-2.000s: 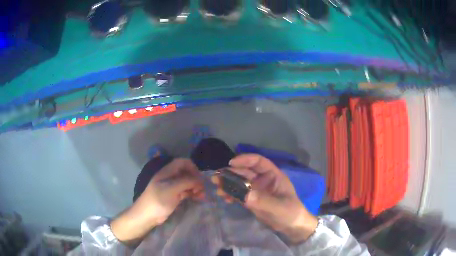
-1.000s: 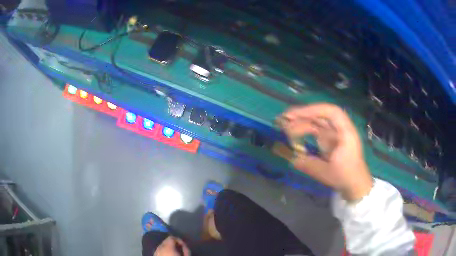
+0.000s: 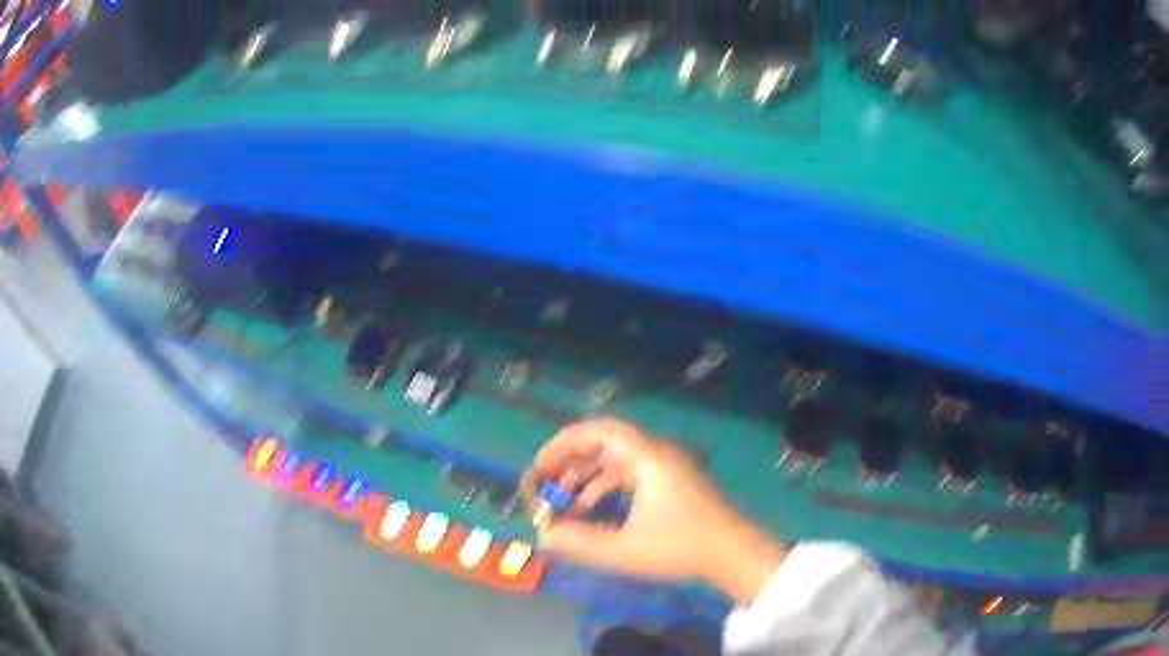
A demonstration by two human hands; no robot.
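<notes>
My right hand [image 3: 628, 506] reaches in from the lower right, in a white sleeve, over the front edge of the lower green shelf. Its thumb and fingers are closed around a small watch head [image 3: 553, 497], blurred, showing a blue patch and a pale gold edge. A dark watch [image 3: 369, 352] and a watch with a bright face [image 3: 430, 382] lie on the green mat [image 3: 513, 417] beyond the hand. My left hand is out of the picture.
The blue beam [image 3: 603, 218] of the upper shelf crosses above the hand, with blurred watches behind it. Red-orange trays [image 3: 455, 564] of lit watches sit low at the front. More dark watches [image 3: 878, 449] lie to the right. A blue light glows at left.
The view has shifted, and the upper shelf beam now crosses the picture. My right hand, seen at the right a second ago, now shows nearer the middle. My left hand has left the view.
</notes>
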